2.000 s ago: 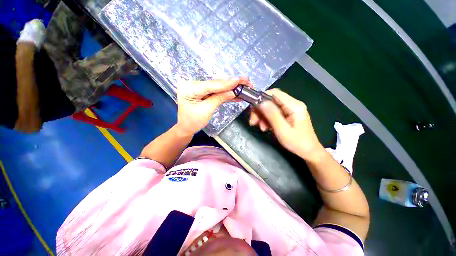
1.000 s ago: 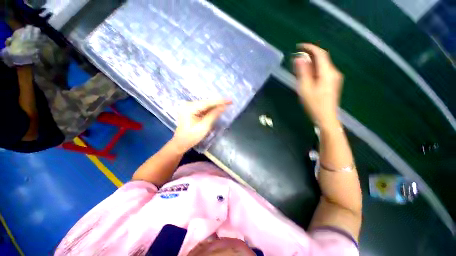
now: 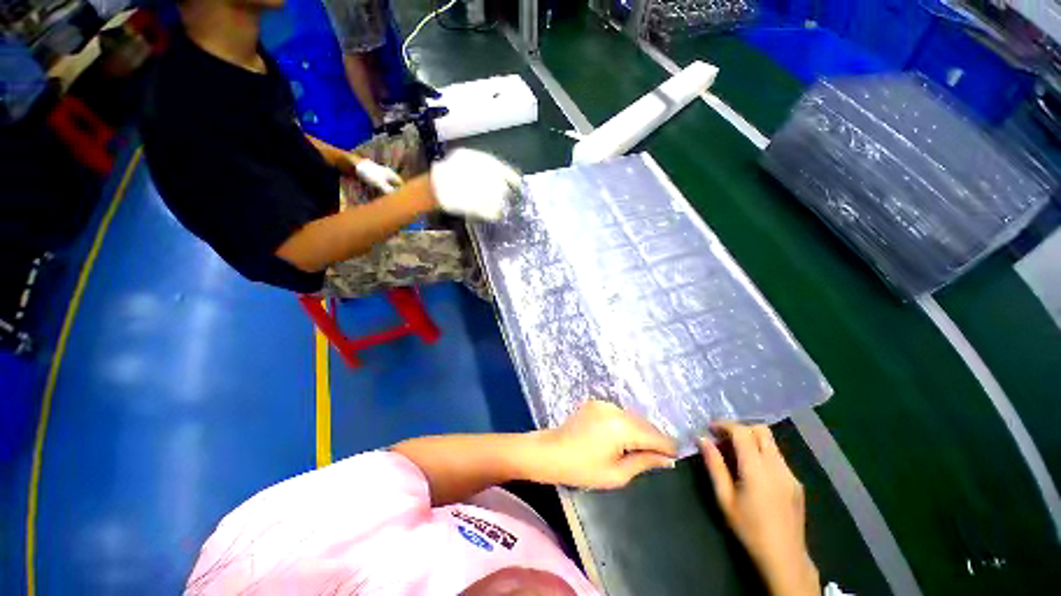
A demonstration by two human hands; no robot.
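The film-wrapped tray (image 3: 652, 279), silver-grey with glossy crinkled plastic, lies lengthwise on the green bench in front of me. My left hand (image 3: 605, 447) is at its near edge, thumb and fingers pinched together on the film there. My right hand (image 3: 759, 489) is just to the right, with its thumb and fingertips bent at the same edge. Whether the right fingers grip the film or a small thing is too small to tell. No metal cylinder shows clearly in either hand.
A coworker in black (image 3: 233, 151) sits at the left, one white-gloved hand (image 3: 475, 184) over the tray's far left corner. Beyond the tray are a long white block (image 3: 647, 114) and a white box (image 3: 486, 107). A dark wrapped stack (image 3: 908, 175) stands across the belt. A red stool (image 3: 390, 330) is at left.
The view has swung up and left. My right hand has come back from over the belt to the tray's near edge beside my left hand. The cylinder held earlier no longer shows.
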